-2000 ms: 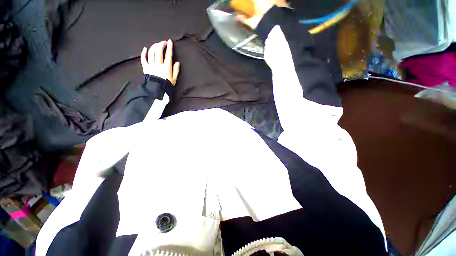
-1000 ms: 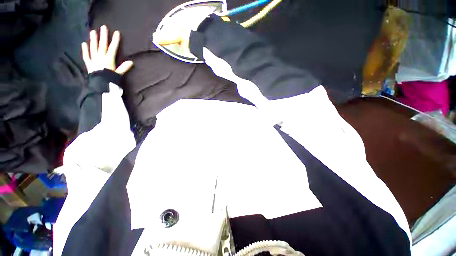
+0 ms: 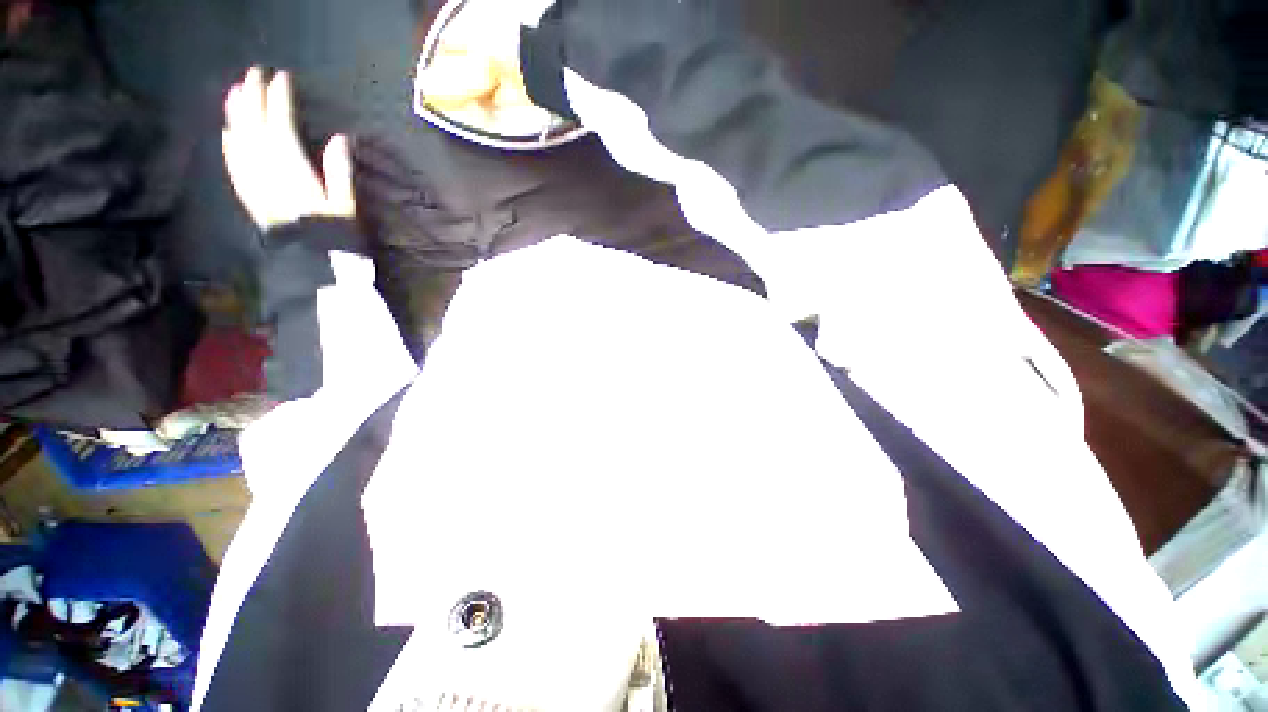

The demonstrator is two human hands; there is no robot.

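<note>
A dark brown-black garment [image 3: 459, 195] lies on the pressing table with creases between my two hands. The steam iron [image 3: 480, 128] rests on it near the top edge, its pale rim and pointed tip facing left. My right hand [image 3: 480, 86] is at the iron, overexposed and partly cut off by the top edge and the sleeve; it grips the iron, whose handle is hidden. My left hand [image 3: 278, 160] holds nothing; it lies with fingers up and thumb apart on the dark cloth left of the iron, slightly blurred.
Dark crumpled cloth [image 3: 77, 251] is heaped at the left. Below it are a blue crate [image 3: 139, 466] and cardboard [image 3: 195, 512]. At the right are the worn yellow-brown iron rest [image 3: 1078, 174], pink cloth [image 3: 1119, 299], clear plastic and a brown surface [image 3: 1126, 403].
The view has shifted. Over two seconds my right hand and the iron have moved left across the cloth, and my left hand has also moved left. The hoses have left the view.
</note>
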